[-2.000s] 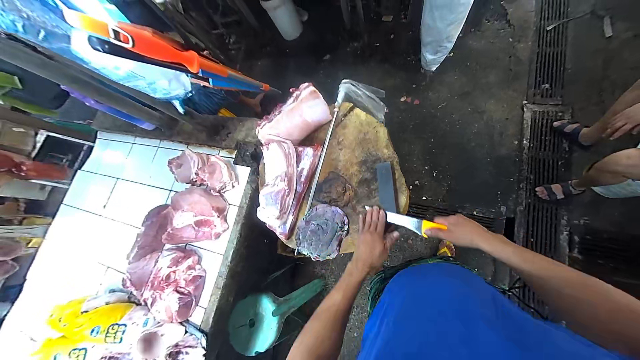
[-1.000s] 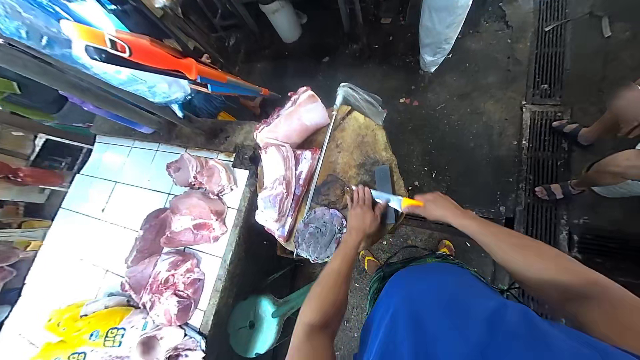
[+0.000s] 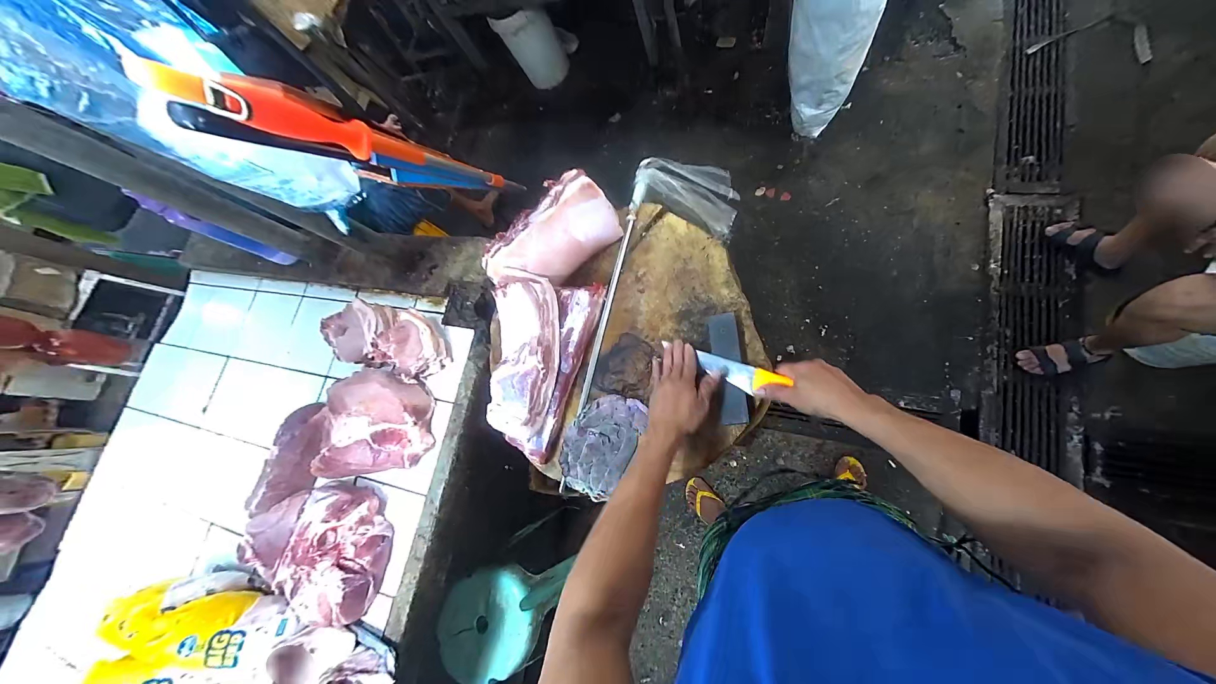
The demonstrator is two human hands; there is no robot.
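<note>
My right hand point(image 3: 819, 388) grips the yellow handle of a knife point(image 3: 736, 370), whose blade lies across a dark grey sharpening stone point(image 3: 725, 332) on a round wooden chopping block point(image 3: 679, 275). My left hand point(image 3: 678, 385) lies palm down near the blade's far end, its fingers extended; their exact contact with the blade cannot be told. A grey crumpled cloth or bag point(image 3: 604, 446) sits by my left wrist. A long thin metal rod point(image 3: 609, 313) crosses the block, with clear plastic point(image 3: 692, 195) at its top end. Slabs of raw meat point(image 3: 524, 356) lie left of the rod.
A white-tiled counter point(image 3: 180, 389) at the left carries cuts of meat point(image 3: 372, 423) and a yellow printed bag point(image 3: 176, 627). An orange-handled tool point(image 3: 285, 114) juts in at upper left. A green plastic stool point(image 3: 484, 622) stands below. Another person's sandalled feet point(image 3: 1054, 359) are beside the drain grate point(image 3: 1035, 275).
The knife and my right hand have moved left and away from my body over the stone, and my left hand has moved the same way. The other person's hand at the right has shifted.
</note>
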